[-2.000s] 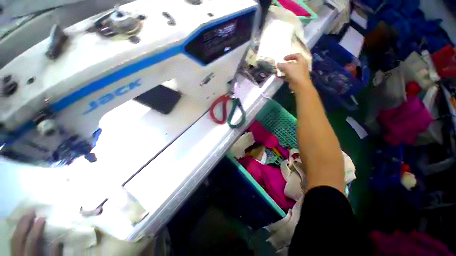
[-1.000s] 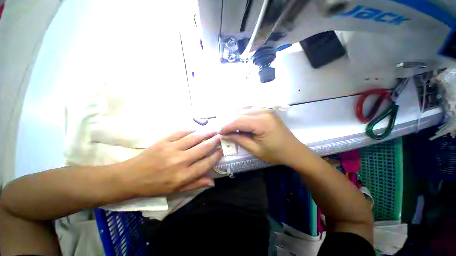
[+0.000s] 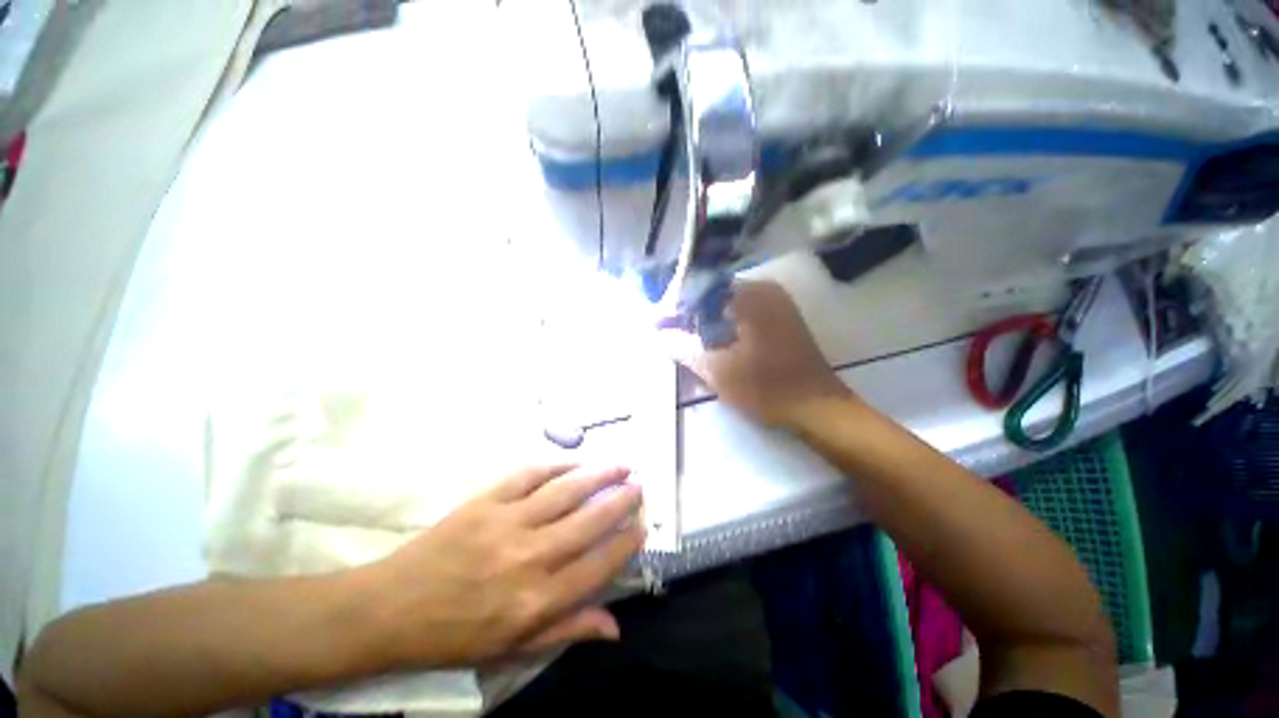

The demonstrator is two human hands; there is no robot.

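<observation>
A cream garment panel (image 3: 323, 484) lies on the white table, bunched toward the front edge. A narrow pale strip (image 3: 661, 463) runs from the bright needle area down to the table's front edge. My left hand (image 3: 526, 568) lies flat over the panel, fingertips beside the strip's lower end, holding the cloth down. My right hand (image 3: 765, 351) is just right of the needle area, its fingers at the strip's upper end, partly lost in glare and behind machine parts. Needle and presser foot are lost in glare.
The white sewing machine head (image 3: 1052, 197) with a blue stripe spans the upper right. Red- and green-looped scissors (image 3: 1045, 372) lie right of my right forearm. A dark flat object (image 3: 870, 253) lies under the machine arm. A green basket (image 3: 1101, 540) with magenta cloth is below the table edge.
My right hand has moved from beside my left fingertips up to the needle area. The strip now shows stretched between needle and table edge. The camera view has also shifted.
</observation>
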